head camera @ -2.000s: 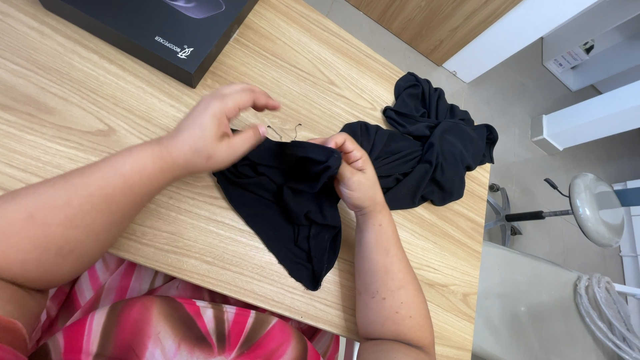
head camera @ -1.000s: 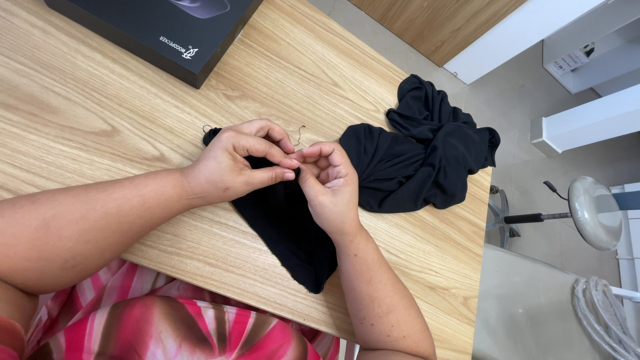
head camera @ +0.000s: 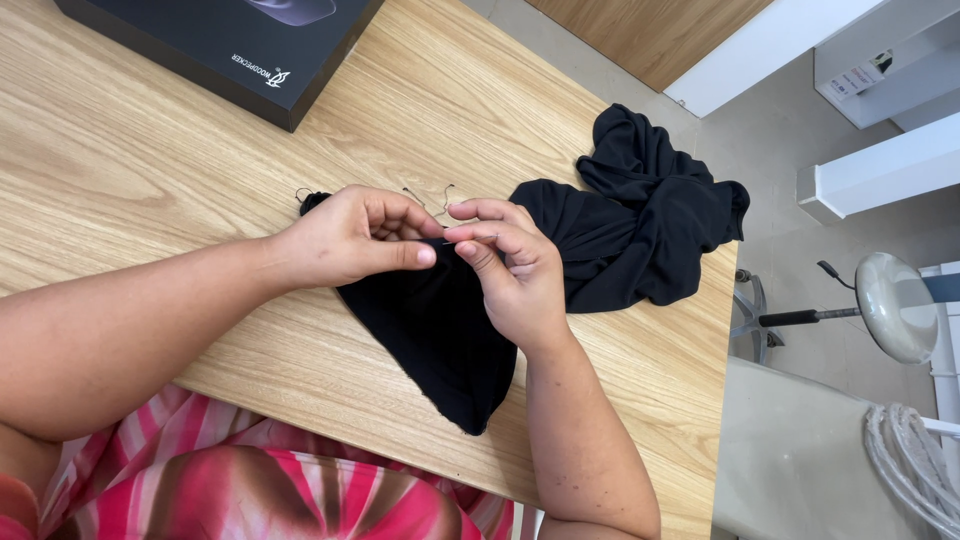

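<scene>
Black fabric lies on the wooden table in a flat, pointed part (head camera: 450,337) under my hands and a bunched part (head camera: 645,217) to the right. My left hand (head camera: 367,236) pinches the upper edge of the flat part between thumb and fingers. Between the thumb and forefinger of my right hand (head camera: 510,259) is a thin sewing needle (head camera: 480,239), its tip toward the fabric edge by my left fingertips. Dark thread (head camera: 445,201) curls on the table just beyond my fingers. A small loop of thread (head camera: 301,194) shows at the fabric's left end.
A black Woodpecker box (head camera: 292,105) stands at the table's upper left. The table's right edge (head camera: 726,330) borders a grey surface with a coiled clear hose (head camera: 900,457). Beyond it are a wheeled stool (head camera: 896,307) and white furniture legs (head camera: 885,169).
My left hand was raised off the fabric two seconds ago and now pinches its edge. My hands have met at that edge, and the needle now shows in my right fingers.
</scene>
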